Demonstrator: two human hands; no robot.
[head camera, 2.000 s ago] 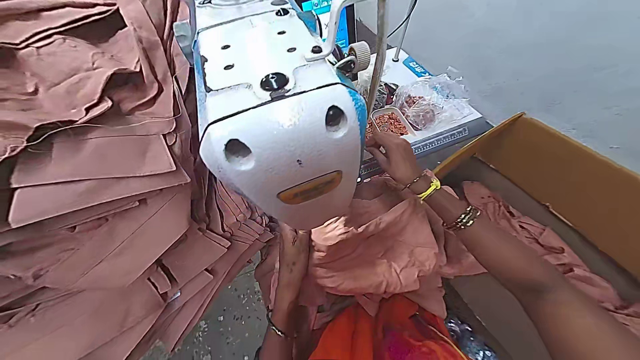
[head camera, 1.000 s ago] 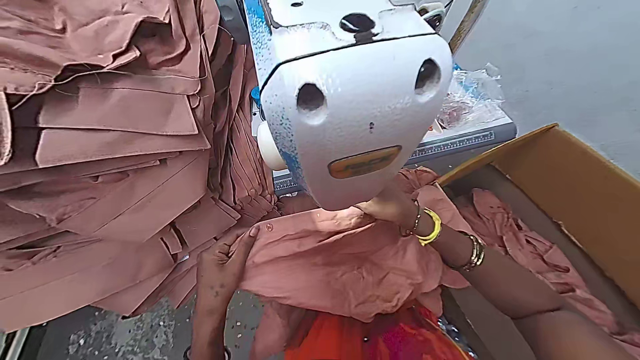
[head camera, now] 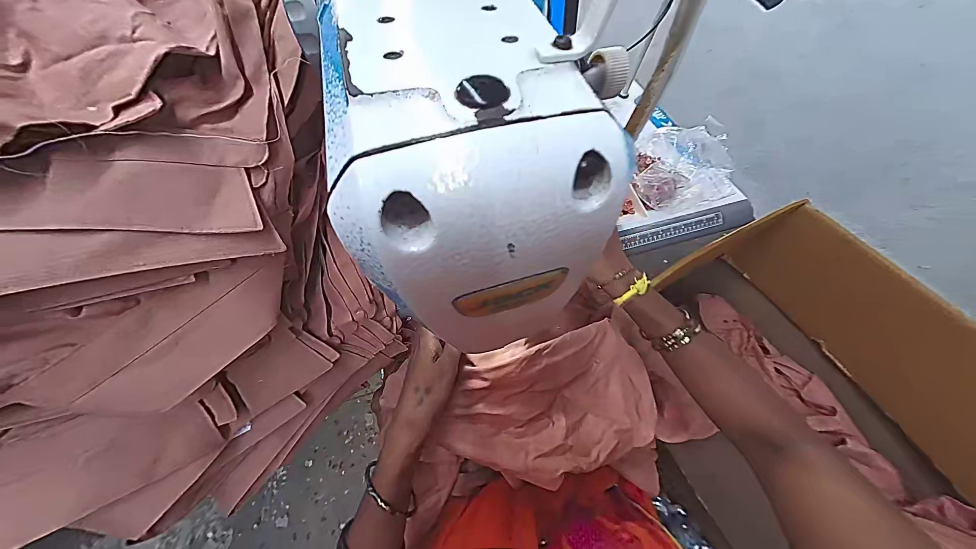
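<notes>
The white head of a sewing machine [head camera: 488, 221] fills the upper middle of the view. Below it, a pinkish-brown cloth piece [head camera: 557, 404] drapes over an orange and red garment. My left hand [head camera: 431, 362] is at the machine head's lower left edge, beside the cloth; its fingers are hidden behind the head. My right hand [head camera: 608, 263] lies at the head's right side, mostly covered by it, with the cloth hanging below the wrist. What the fingers of either hand grip cannot be seen.
Stacked pinkish-brown cloth pieces [head camera: 145, 305] rise along the left. A cardboard box [head camera: 862, 305] with more cloth [head camera: 808, 389] stands at the right. Behind it, a clear plastic bag [head camera: 682, 164] lies on the machine table, whose edge carries a ruler [head camera: 675, 230].
One second ago both hands showed at the cloth's upper edge, below the machine head. Now their fingers are behind the head. The view has shifted.
</notes>
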